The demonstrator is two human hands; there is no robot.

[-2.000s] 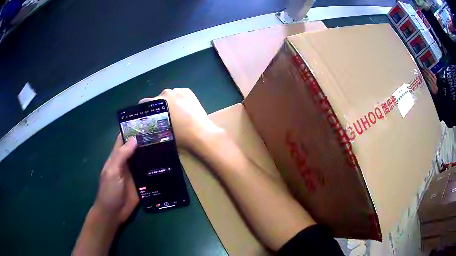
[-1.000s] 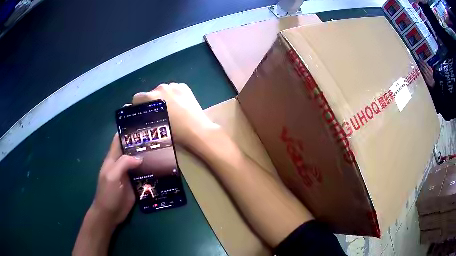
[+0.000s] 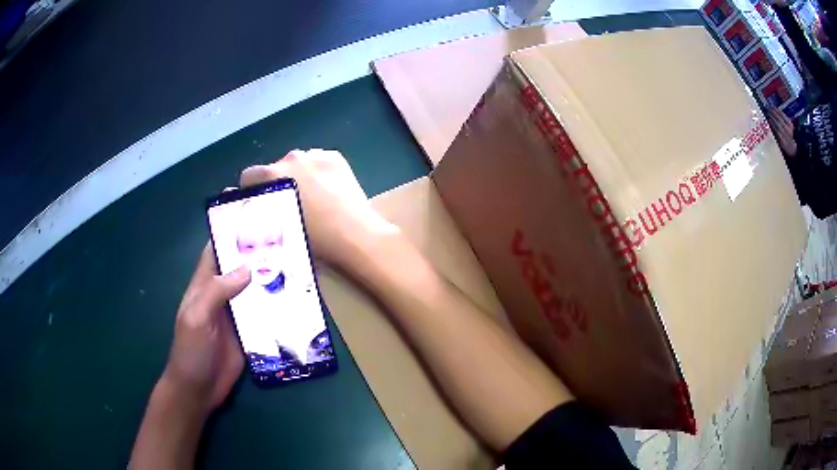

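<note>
My left hand (image 3: 204, 330) holds an upright smartphone (image 3: 273, 303) from its left side, with the thumb over the lit screen. The screen shows a bright picture. My right hand (image 3: 317, 184) lies behind the phone's upper end, with the forearm across a carton flap (image 3: 367, 358). Its fingers are partly hidden by the phone, so I cannot tell whether they touch it or hold anything. A large brown shipping carton (image 3: 587, 303) with red "GUHOO" lettering and a white label (image 3: 737, 174) stands on the right.
The green bench (image 3: 101, 312) lies under my hands, with a pale rail (image 3: 174, 128) and dark belt (image 3: 184, 64) beyond it. Retail boxes (image 3: 757, 62) and a person in dark clothing (image 3: 812, 151) are at the upper right. Brown cartons (image 3: 803, 358) sit on the floor at the lower right.
The phone screen has changed from dark content to a bright picture. The left thumb has shifted slightly up the screen. The right hand stays behind the phone. The view has shifted slightly.
</note>
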